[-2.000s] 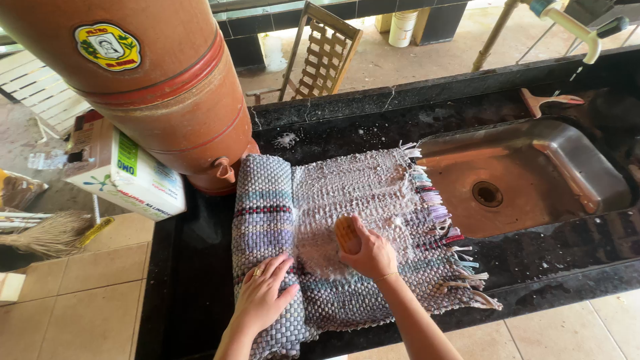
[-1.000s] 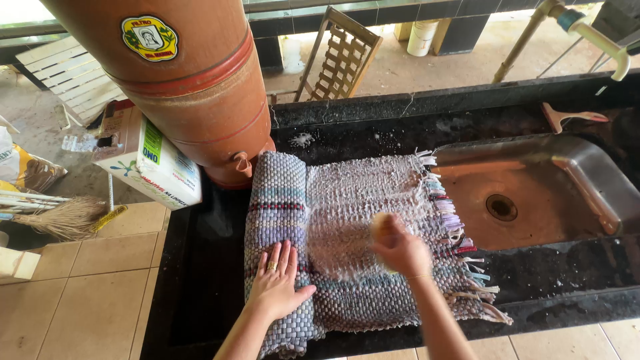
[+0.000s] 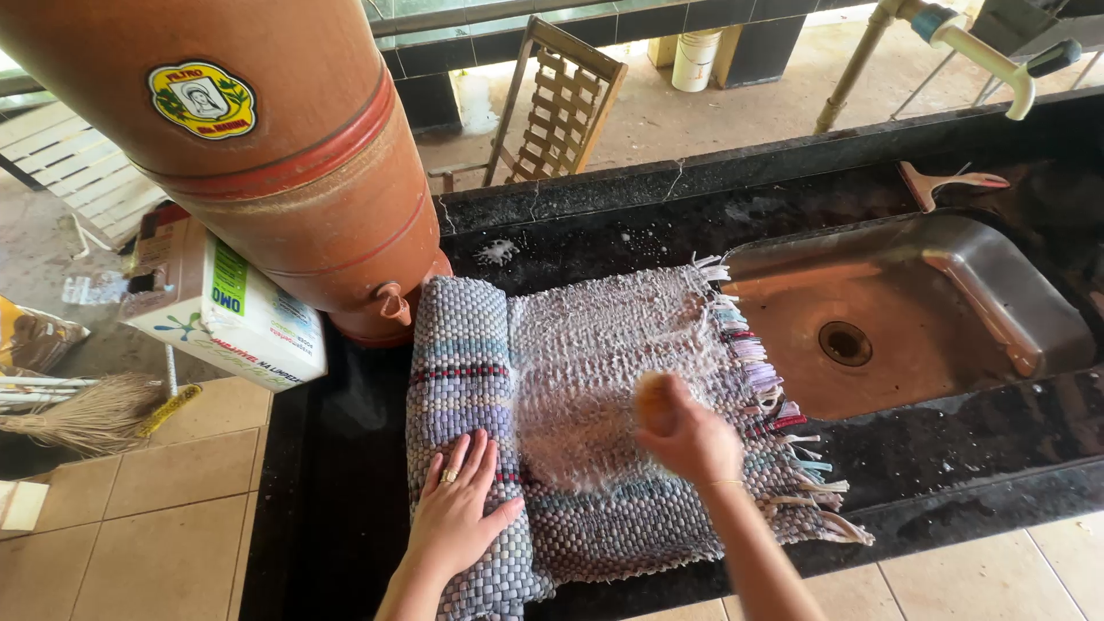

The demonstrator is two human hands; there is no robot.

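Observation:
A woven rag rug (image 3: pixel 621 345) with fringed ends lies on the black stone counter, its left part folded over in a thick roll. White suds cover much of the flat part. My left hand (image 3: pixel 461 509), with a ring on one finger, rests spread on the folded part and holds nothing. My right hand (image 3: pixel 694 435) is closed around a yellowish-brown scrubbing brush (image 3: pixel 657 404), blurred, over the sudsy middle of the rug. The brush's underside is hidden, so its contact with the weave cannot be told.
Right of the rug is a steel sink basin (image 3: pixel 811 302); behind it lie a squeegee (image 3: pixel 949 183) and a tap (image 3: pixel 992 56). A clay water filter (image 3: pixel 302 172) and a detergent box (image 3: pixel 233 302) stand left. A wooden folding chair (image 3: pixel 561 112) is beyond the counter.
The right hand, with the brush, has shifted about over the rug's sudsy part. My left hand stays on the folded part. The rug lies as before.

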